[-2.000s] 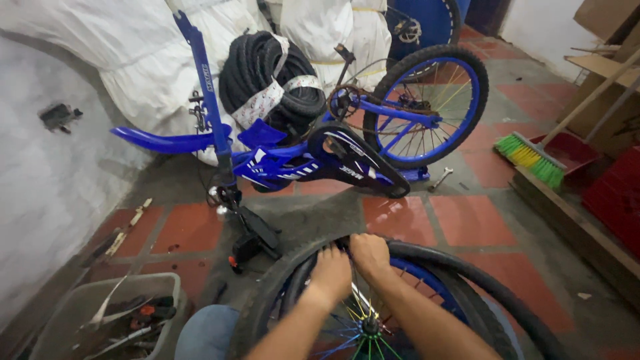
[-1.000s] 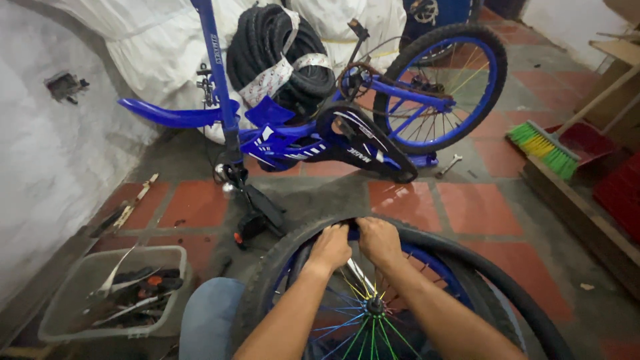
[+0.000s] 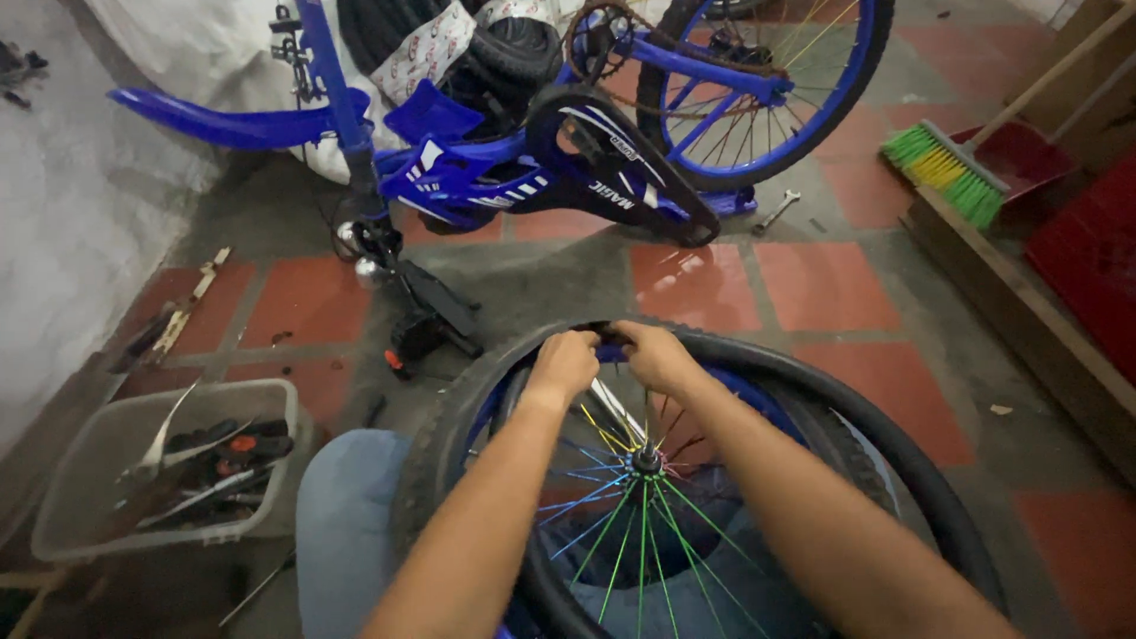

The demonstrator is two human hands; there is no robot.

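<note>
A bicycle wheel with a blue rim point(image 3: 772, 399), a black tire point(image 3: 435, 444) and multicolored spokes leans over my lap. My left hand point(image 3: 568, 359) and my right hand point(image 3: 655, 355) grip the wheel's top edge side by side, their fingertips curled over the tire and rim. A black inner tube point(image 3: 932, 484) lies partly along the wheel and loops out to the right. A shiny metal bar point(image 3: 619, 410) stands between the hub and my hands; whether a hand touches it is hidden.
A blue bicycle frame point(image 3: 479, 186) lies ahead, its other wheel point(image 3: 852, 106) attached. A wrench point(image 3: 777, 213) lies on the floor near it. A plastic bin point(image 3: 288, 444) of tools stands at left. At right are a wooden beam point(image 3: 1021, 311), a broom point(image 3: 954, 169) and a red dustpan point(image 3: 1029, 160).
My hands stay at the top of the wheel, and both have shifted slightly on it. The view has moved somewhat closer to the floor and wheel.
</note>
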